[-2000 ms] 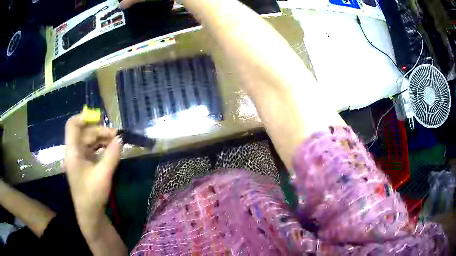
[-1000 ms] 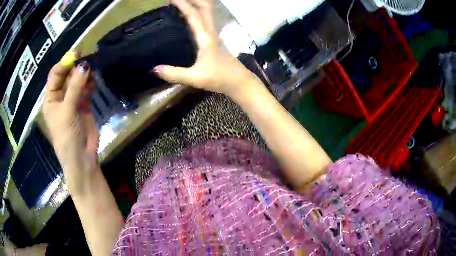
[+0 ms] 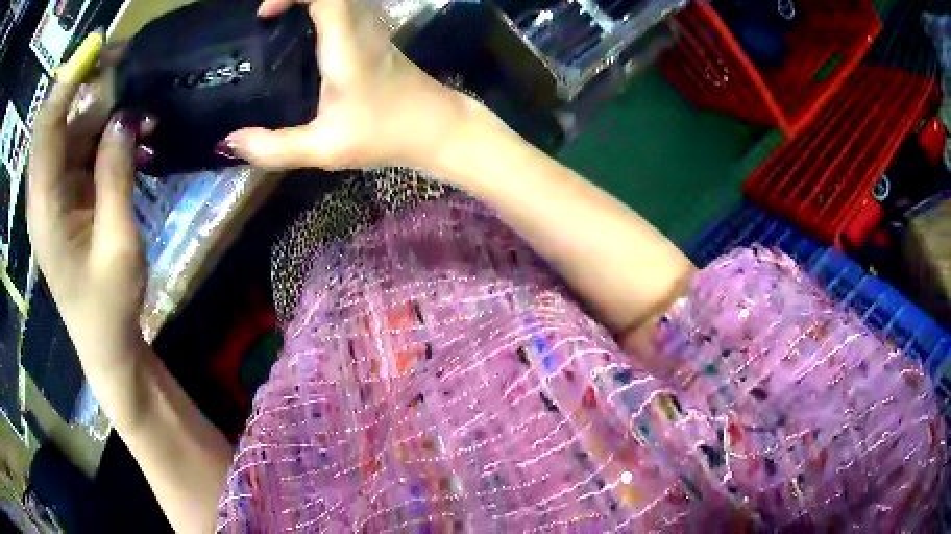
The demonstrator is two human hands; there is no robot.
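A dark speaker with a row of small pale marks on its side is held between my two hands at the upper left. My left hand grips its left end; a yellow finger cot covers one fingertip. My right hand grips its right end, with the thumb on the near edge. Whether a small black piece is between my left fingers and the speaker, I cannot tell. A shiny sheet of black pieces lies below the speaker at the bench edge, partly hidden.
Printed carton sheets lie at the far left. A clear plastic tray is at the top. Red plastic crates and a blue slatted crate stand on the green floor at the right.
My right hand reached to the back of the bench, then came back with the speaker. My left hand has closed on its left end. The view has swung right, showing more floor.
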